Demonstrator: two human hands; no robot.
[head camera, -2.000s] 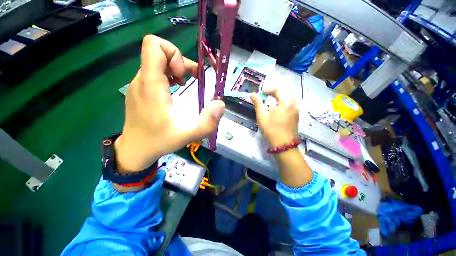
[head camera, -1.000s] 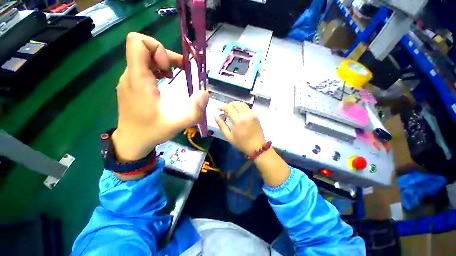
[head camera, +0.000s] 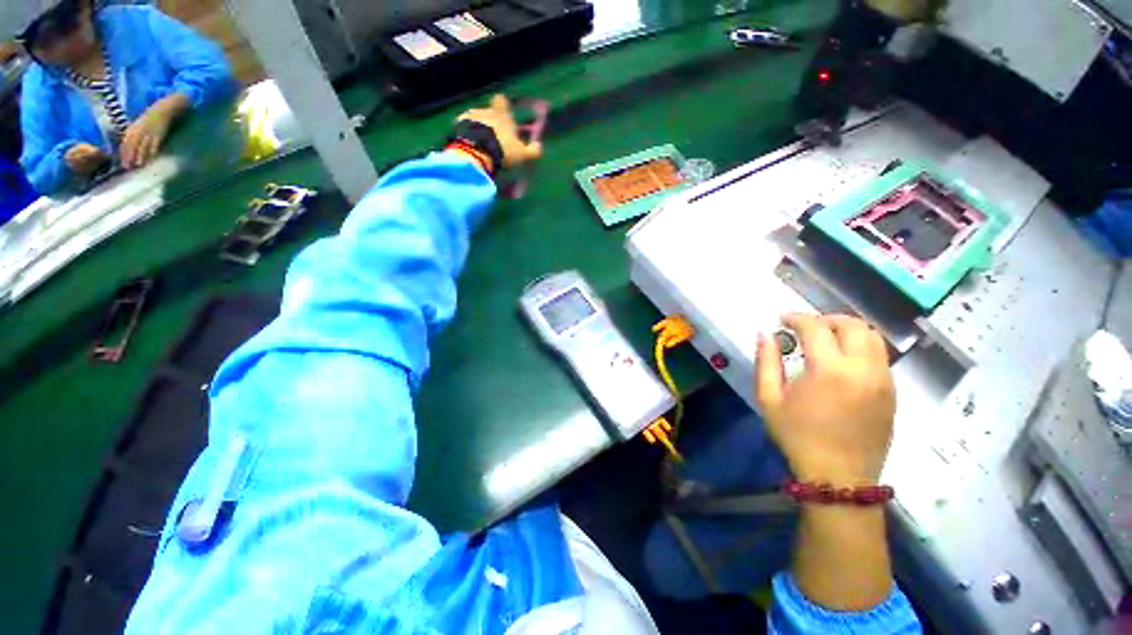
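My left hand (head camera: 499, 129) is stretched out over the green bench and holds a pink phone middle frame (head camera: 535, 129) at the frame's near side, partly hidden by the hand. My right hand (head camera: 829, 395) is at the front edge of the white press table, its fingertips by a small round silver button (head camera: 788, 344); it holds nothing visible. A mint-green fixture cover frame (head camera: 884, 282) lies on the press bed around another pink phone frame (head camera: 902, 254) in the black nest.
A handheld meter (head camera: 601, 356) with orange plugs lies on the green bench (head camera: 497, 418). A spare fixture plate (head camera: 637, 184) lies behind it. A black tray (head camera: 487, 50) is at the back. Loose frames (head camera: 266, 223) lie left. A person (head camera: 112, 93) sits across the bench.
The view has turned left. My left hand has moved away with the pink frame, from upright before me to over the bench. My right hand stays near the press table's front edge.
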